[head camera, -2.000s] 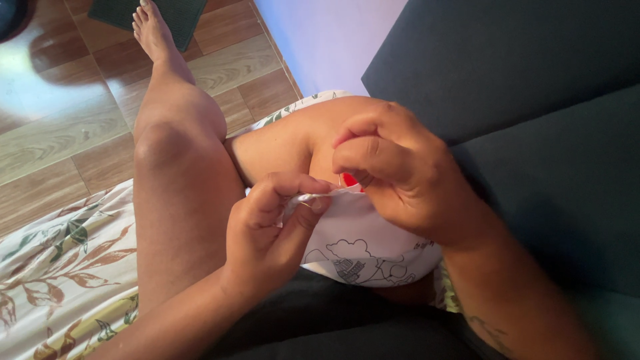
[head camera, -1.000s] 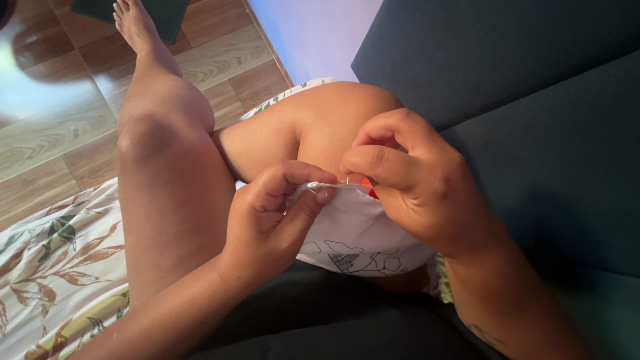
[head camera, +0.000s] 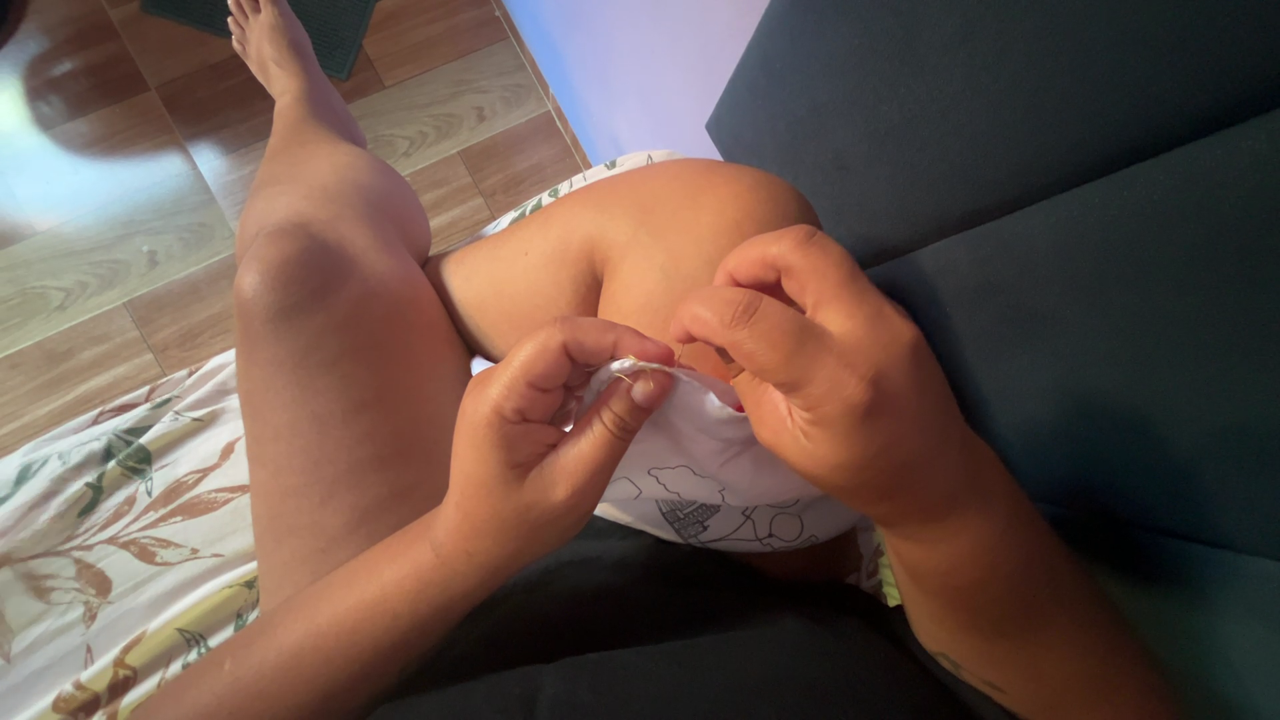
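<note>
White fabric (head camera: 715, 470) with black line drawings lies over my lap, its upper edge raised between my hands. My left hand (head camera: 550, 420) pinches that edge between thumb and forefinger; short yellowish thread ends (head camera: 640, 378) stick out there. Just right of it, my right hand (head camera: 820, 350) has thumb and fingers bent together at the edge. A thin strand (head camera: 681, 352) runs from its fingertips down to the fabric; whether it is thread or a needle is unclear. A bit of red (head camera: 740, 406) shows at the fabric beside my right hand, mostly hidden by it.
My bare legs stretch forward and fold across the seat. A leaf-patterned cloth (head camera: 120, 540) lies beneath them. Dark upholstered cushions (head camera: 1080, 250) rise at the right, next to a pale wall (head camera: 640, 70). Beyond are a wood-look tiled floor (head camera: 440, 110) and a dark mat (head camera: 330, 30).
Less red shows beside my right hand than before. My left hand has kept its pinch on the fabric edge.
</note>
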